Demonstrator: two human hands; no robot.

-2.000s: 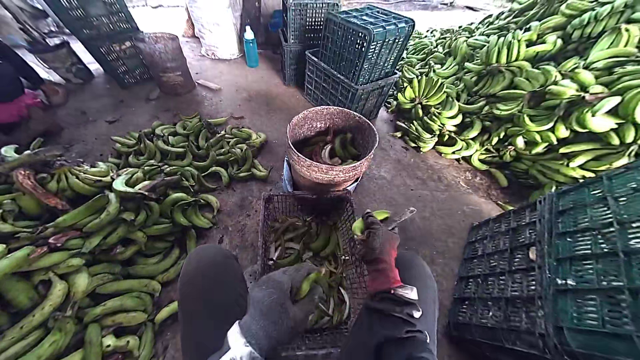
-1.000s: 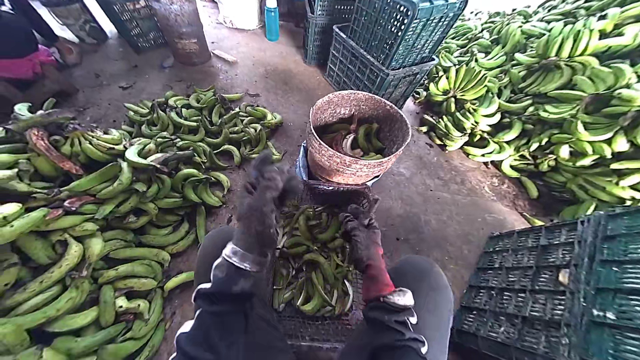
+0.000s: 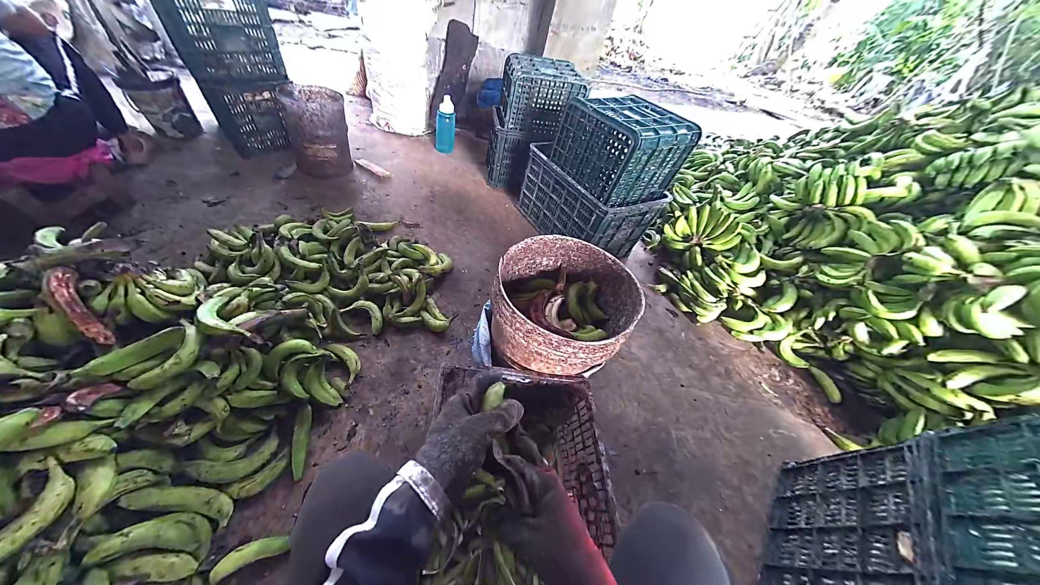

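My left hand [image 3: 467,431], in a dark glove, is closed around a green plantain [image 3: 493,396] above the dark plastic crate [image 3: 597,479] between my knees. Close below it, my gloved right hand [image 3: 532,496] has its fingers curled near the plantain's lower part; blur hides whether it holds a tool. Green peels [image 3: 479,520] and plantain pieces lie in the crate under both hands. Just beyond the crate's far end stands a round, worn bucket [image 3: 561,349] with several green plantains and brownish peels inside.
Loose green plantains [image 3: 162,496] cover the floor at left, and a large heap of bunches [image 3: 894,268] rises at right. Green crates [image 3: 601,203] stand beyond the bucket, others [image 3: 894,512] at lower right. A blue bottle [image 3: 445,126] and rusty drum [image 3: 315,134] stand farther back. A person [image 3: 65,106] is at upper left.
My left hand, raised and holding nothing visible one second ago, now grips a plantain over the crate. My hands have come together. The view has tilted up.
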